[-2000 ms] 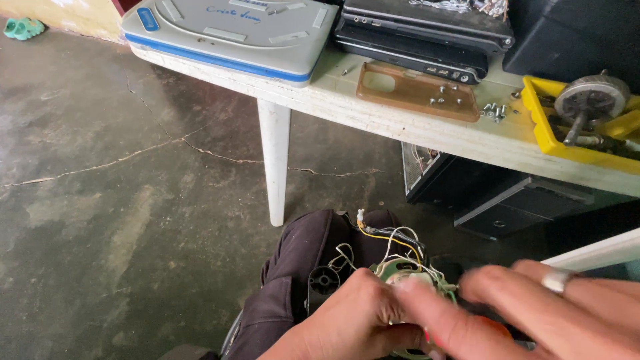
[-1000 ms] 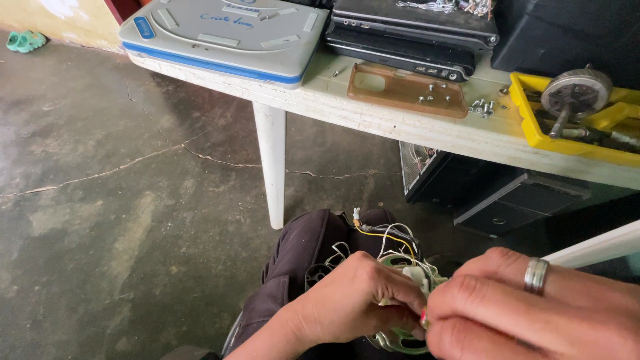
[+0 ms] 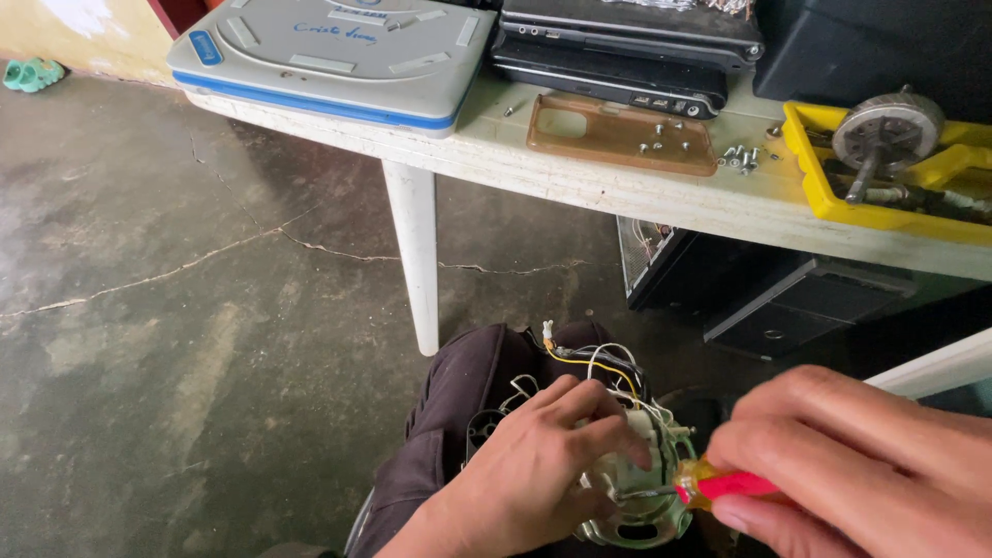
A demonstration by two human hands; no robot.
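My right hand [image 3: 845, 457] grips a screwdriver [image 3: 721, 484] with a red and yellow handle. The screwdriver's metal shaft points left, its tip at a green-and-white motor-like housing [image 3: 643, 531] on my lap. My left hand [image 3: 542, 457] rests over the left side of that housing, thumb and fingers bent around the spot by the tip; whether it pinches a small part cannot be told. White, yellow and dark wires [image 3: 593, 362] rise from the housing toward my knees. A black round part [image 3: 484, 426] shows partly behind my left hand.
On the white table [image 3: 573, 186] are a grey-blue laptop [image 3: 333, 62], black laptops [image 3: 604, 74], a brown phone case [image 3: 620, 139] with screws, loose screws [image 3: 744, 157] and a yellow tray [image 3: 821, 194] holding a metal rotor [image 3: 887, 136]. Black computer cases [image 3: 814, 302] stand beneath. A table leg [image 3: 415, 256] is ahead.
My right hand has drawn back to the right, and the screwdriver's handle and shaft now show plainly. The fingers of my left hand have lifted and spread somewhat over the housing.
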